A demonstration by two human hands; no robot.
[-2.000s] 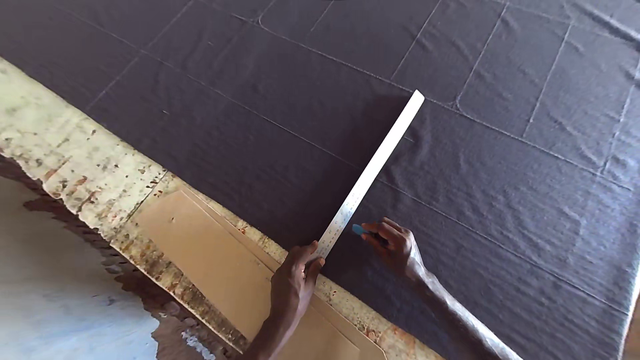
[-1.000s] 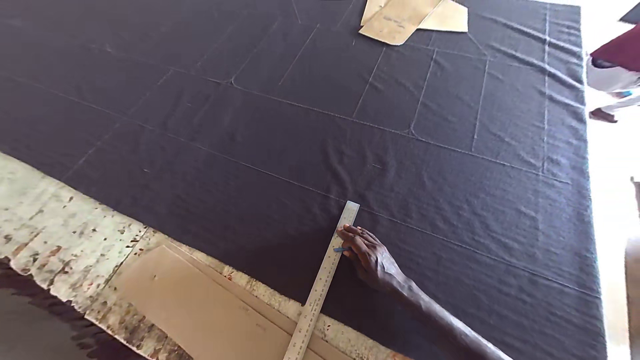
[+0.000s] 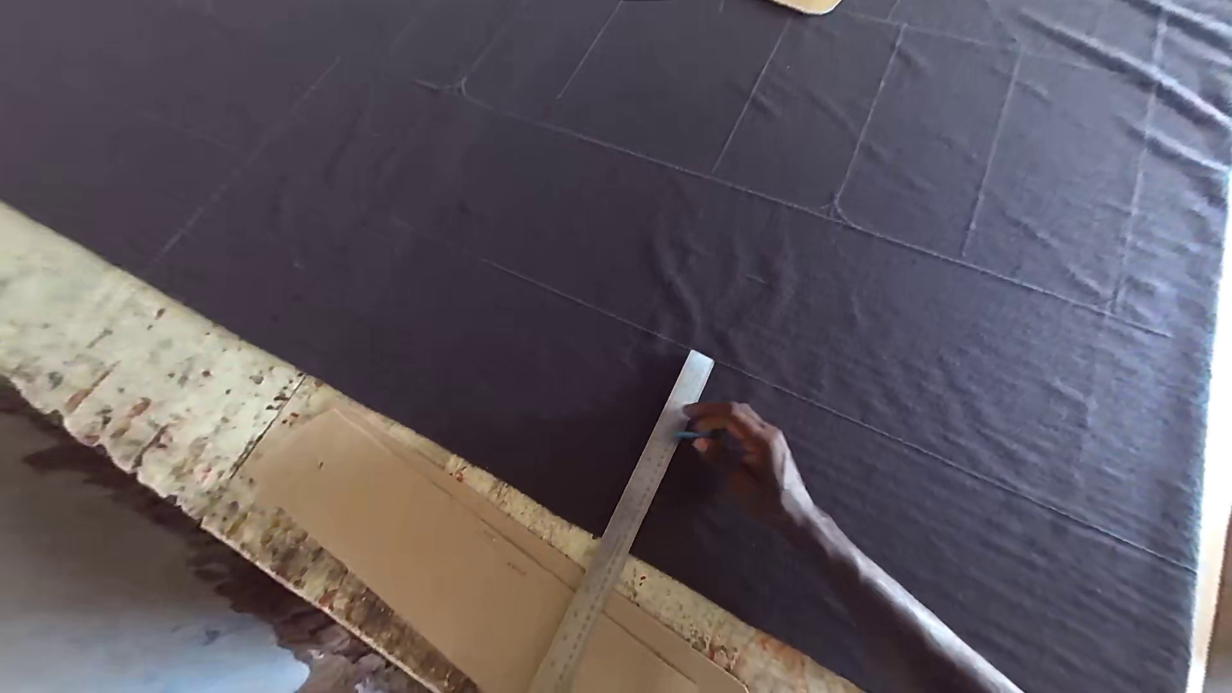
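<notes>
Dark cloth (image 3: 539, 366) marked with pale lines covers most of the view. A metal ruler (image 3: 626, 520) lies slanted over the cloth's near edge, its upper end at one long pale line and its lower part across brown paper patterns (image 3: 433, 558). Beside the ruler's upper part is my right hand (image 3: 746, 452), fingers closed on a small blue marking piece (image 3: 689, 435) whose tip is at the ruler's edge. My left hand is out of the frame.
A worn, stained table edge (image 3: 154, 385) runs diagonally along the lower left, under the patterns. Another brown pattern piece (image 3: 813, 4) shows at the top edge. Wrinkles cross the cloth at the upper right.
Two seconds ago my left hand held the ruler's lower end; now it is out of view. The ruler has shifted down toward the near edge, and my right hand has come close beside it.
</notes>
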